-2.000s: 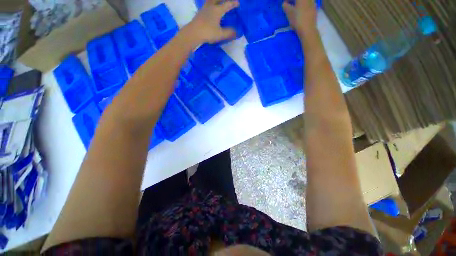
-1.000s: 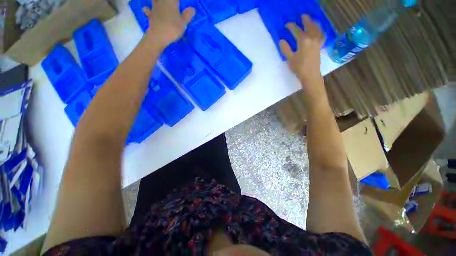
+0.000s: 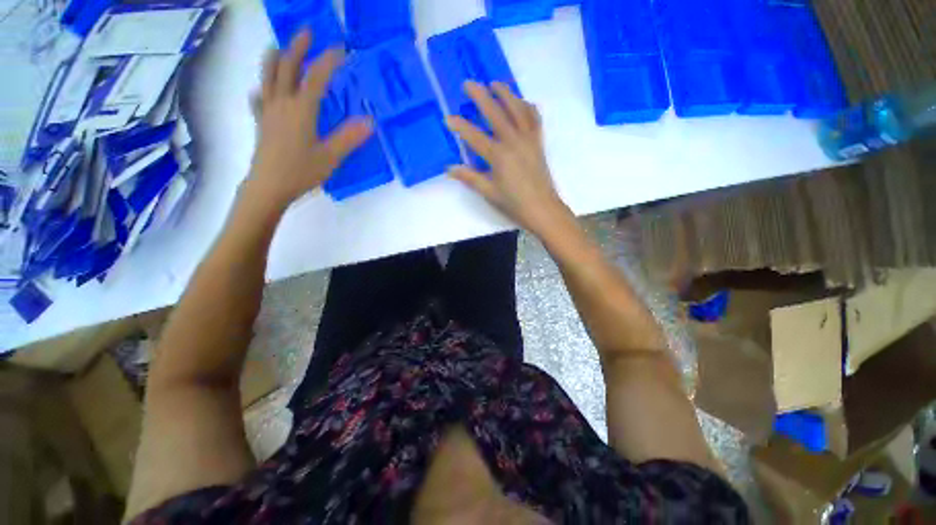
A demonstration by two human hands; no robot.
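Note:
Bright blue blister trays [image 3: 419,144] lie side by side on the white table [image 3: 554,154] in front of me. My left hand [image 3: 293,133] is over the leftmost trays with its fingers spread. My right hand [image 3: 505,149] rests on or just above the right tray of this group, fingers apart. Whether the fingertips touch the trays is hard to tell. More blue trays [image 3: 628,87] stand in a row further right. The shaped cavities look empty where they show.
Heaped white and blue retail boxes [image 3: 128,154] lie at the left. A clear bottle with a blue label [image 3: 862,130] lies at the table's right edge. A flattened carton stack [image 3: 759,215] is beside the table. Open cartons [image 3: 806,354] stand on the floor at the lower right.
The view has swung left, so the retail box heap shows more fully. My right hand has left the right-hand trays and come near my left hand, over the group in front.

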